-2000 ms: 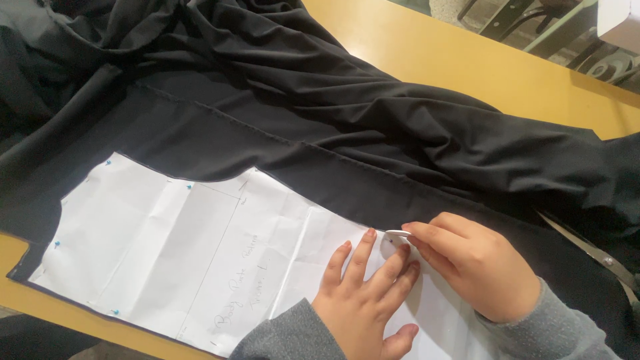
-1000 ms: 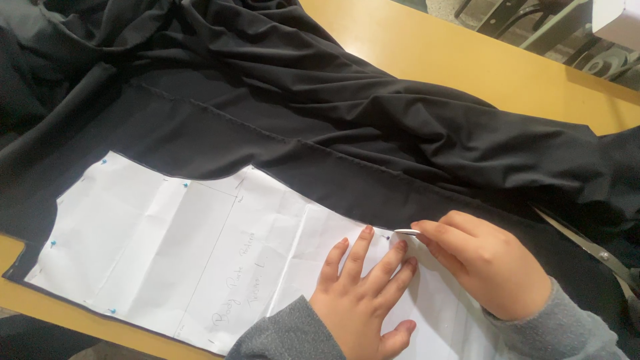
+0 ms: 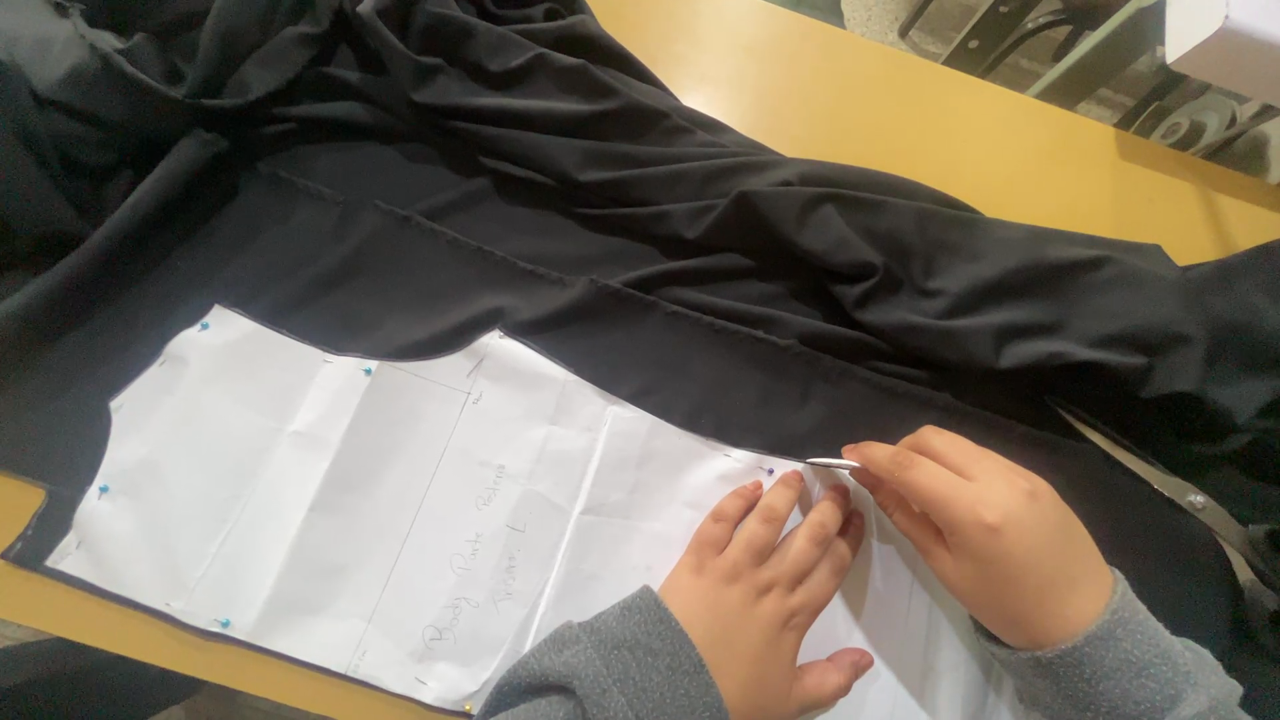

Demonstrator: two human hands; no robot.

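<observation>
A white paper sewing pattern (image 3: 300,480) with pencil lines and handwriting lies on black fabric (image 3: 640,370), fixed with several ball-headed pins such as a blue one (image 3: 367,371). My left hand (image 3: 775,590) rests on the paper with fingers spread, just below a purple-headed pin (image 3: 769,471). Between the thumb and fingertips of my right hand (image 3: 975,530) is a thin white piece of tailor's chalk (image 3: 832,463), its edge at the curved border of pattern and fabric. Fabric scissors (image 3: 1165,490) lie on the fabric to the right, blades nearly closed, handles partly out of frame.
The yellow table (image 3: 760,90) shows behind the bunched black fabric and along the lower left edge. Beyond its far edge, a white box (image 3: 1225,45) and metal machine parts (image 3: 1190,125) are at the upper right.
My right hand has moved right along the pattern's edge with the chalk, so the purple-headed pin now shows clear of it. The left hand remains pressed on the paper.
</observation>
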